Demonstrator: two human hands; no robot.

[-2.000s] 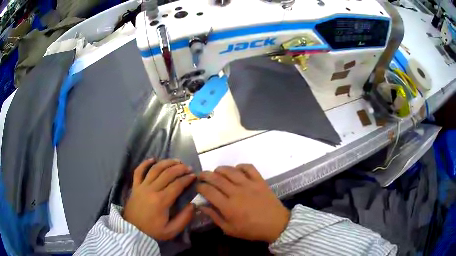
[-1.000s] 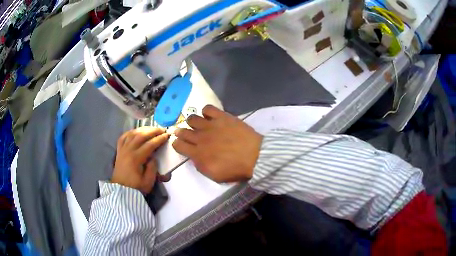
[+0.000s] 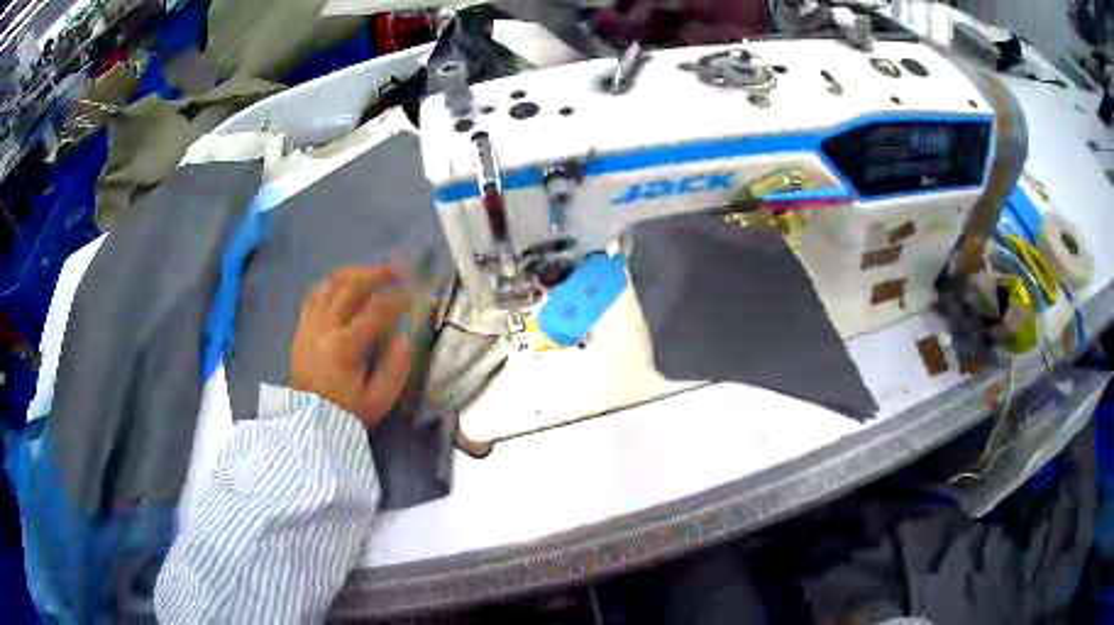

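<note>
A dark grey cut panel (image 3: 354, 208) lies left of the needle area (image 3: 519, 320), with its front part reaching toward the table edge. My left hand (image 3: 348, 342) is on this panel, left of the needle; its fingers are blurred, and I cannot tell whether they pinch the cloth. A paler, creased grey fold (image 3: 464, 366) lies between the hand and the presser foot. My right hand is not in view. The white sewing machine (image 3: 684, 134) stands over the bed, with a blue oval piece (image 3: 583, 300) beside the needle.
Small grey cut pieces (image 3: 745, 305) rest on the bed against the machine arm. Long grey stacked pieces (image 3: 147, 330) lie at the left over blue plastic (image 3: 232, 281). Thread rolls (image 3: 1069, 259) stand at the far right. A ruler strip (image 3: 733, 513) follows the front edge. Grey cloth is heaped below right.
My right hand has left the picture. My left hand has moved away from the needle, leftward over the panel. The camera view has turned and shows more of the machine.
</note>
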